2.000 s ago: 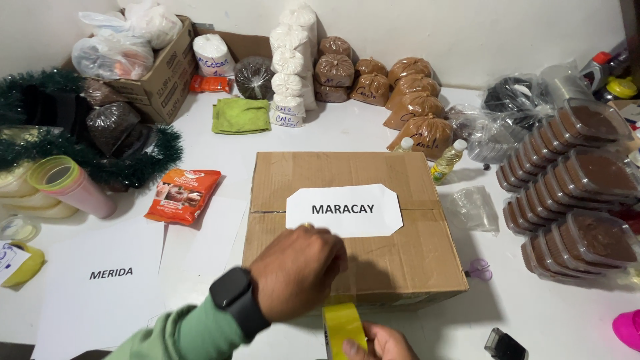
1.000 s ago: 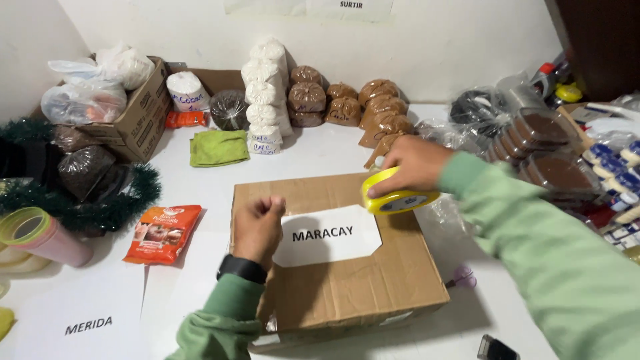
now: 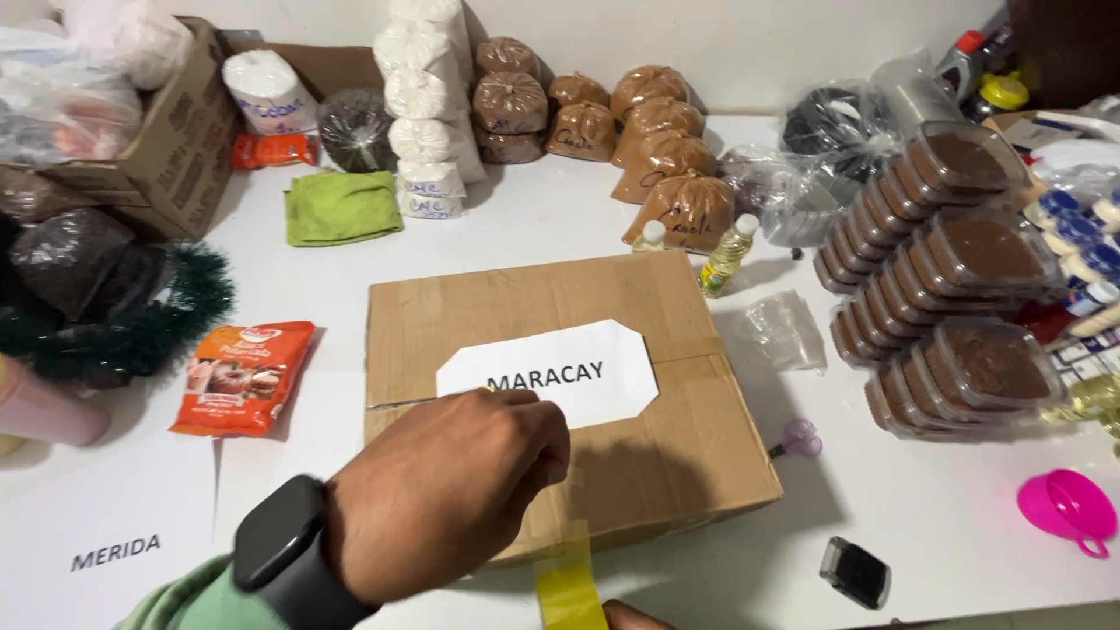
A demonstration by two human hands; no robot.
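A closed cardboard box (image 3: 542,289) lies on the white table, with a white paper label (image 3: 612,385) bearing printed writing on its top. My left hand (image 3: 446,481), a dark smartwatch on its wrist, is over the box's near left part, fingers curled in and partly covering the label; whether it grips anything cannot be seen. At the bottom edge of the view, only a bit of my right hand (image 3: 634,615) shows beside a strip of yellow-looking adhesive tape (image 3: 569,586), which runs down from the box's near edge. The tape roll is out of sight.
Right of the box are small purple scissors (image 3: 798,437), a black object (image 3: 856,573), a pink cup (image 3: 1067,507) and stacked plastic tubs of brown contents (image 3: 954,289). An orange packet (image 3: 245,376) lies left. Behind stand bottles (image 3: 728,255), a green cloth (image 3: 343,208) and filled bags (image 3: 665,162).
A second ago my right hand held the yellow tape roll over the box's right side; now it is low at the bottom edge. My left hand has moved nearer the box's front.
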